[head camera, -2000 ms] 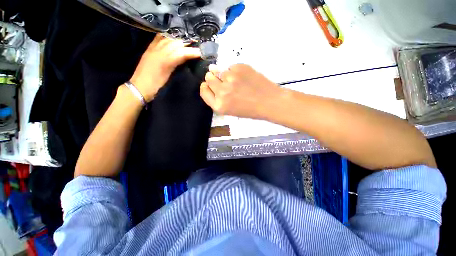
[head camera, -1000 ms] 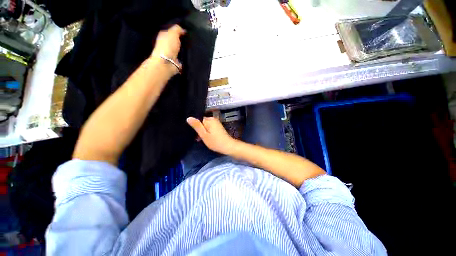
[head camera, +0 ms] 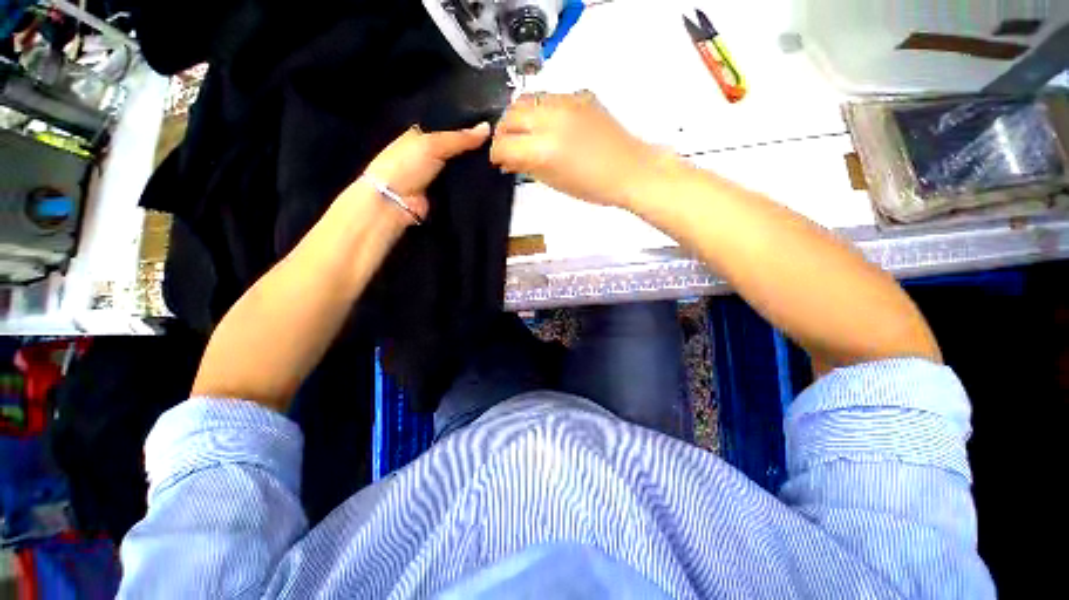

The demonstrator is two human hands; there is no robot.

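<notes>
Black fabric [head camera: 352,117] lies on the table left of the needle and drapes over the front edge toward the lap. My left hand [head camera: 410,164] rests on the fabric, thumb and fingers pointing toward the needle. My right hand [head camera: 557,143] has its fingers curled at the fabric's right edge, just below the presser foot [head camera: 517,80]. The fingertips hide what they pinch. The sewing machine head [head camera: 481,26] is at the top, with a blue part [head camera: 565,26] beside it.
Thread snips [head camera: 717,59] lie right of the needle. A tray [head camera: 873,152] with a clear-covered dark rectangle [head camera: 973,143] is at the right. A ruler strip [head camera: 656,277] runs along the front edge. Another machine [head camera: 41,211] stands at the left, and blue crate parts [head camera: 750,381] are below the table.
My right hand has moved from the fabric near the lap up to its edge by the needle. My left hand now lies lower on the fabric, and the machine head is back in view.
</notes>
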